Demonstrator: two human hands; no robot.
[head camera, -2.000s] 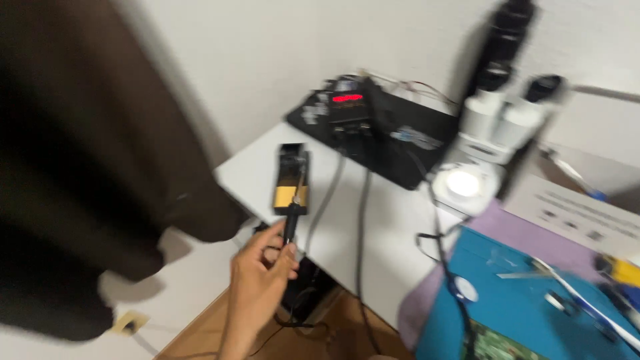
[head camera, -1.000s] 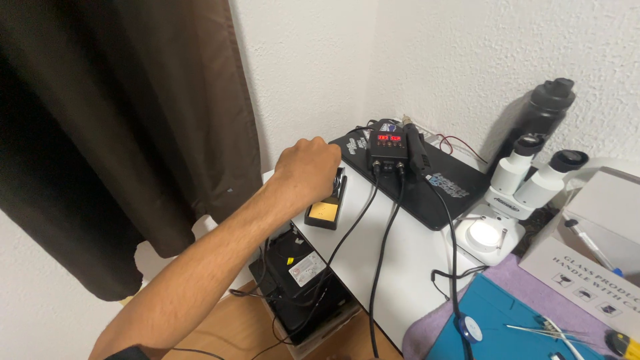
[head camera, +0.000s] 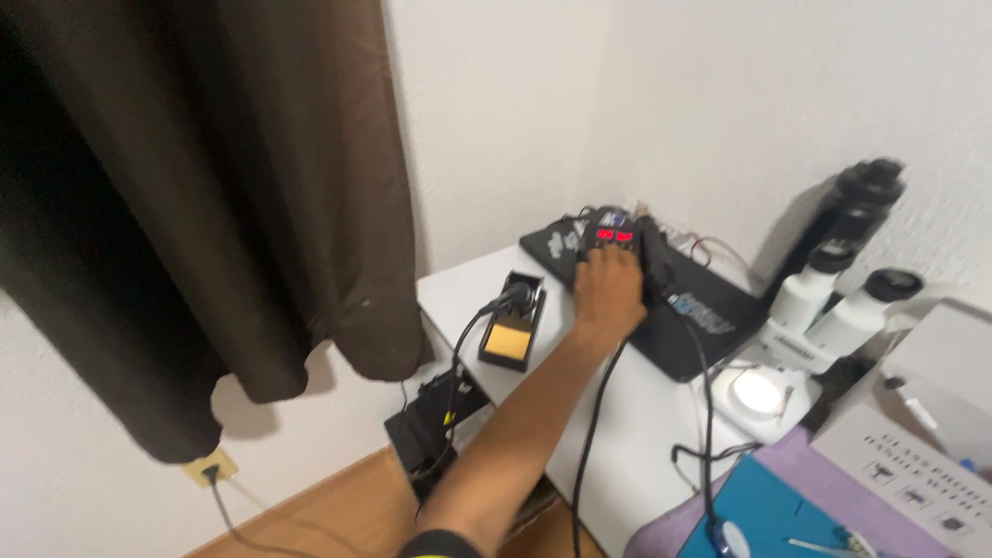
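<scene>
My left hand (head camera: 610, 298) reaches over the white desk, its fingertips at the front of a small black soldering station (head camera: 612, 232) with red lit digits. The fingers look slightly spread, and nothing is seen held in them. To its left, the soldering iron (head camera: 518, 296) sits in a black stand (head camera: 505, 361) with a yellow sponge (head camera: 508, 341); its cable hangs over the desk edge. A dark hot-air handpiece (head camera: 655, 252) is beside the station. Both station and handpiece are on a flat black board (head camera: 709, 306). My right hand is out of view.
On the right stand a white stereo microscope (head camera: 806, 325) with a lit base, a black bottle (head camera: 845, 209) and an open box (head camera: 891, 457). A blue mat (head camera: 775, 511) lies on purple cloth (head camera: 814, 473). Cables cross the desk front. A dark curtain (head camera: 294, 194) hangs left.
The soldering iron was in my left hand two seconds ago and now sits in its stand. My left hand has moved right, from the stand to the station.
</scene>
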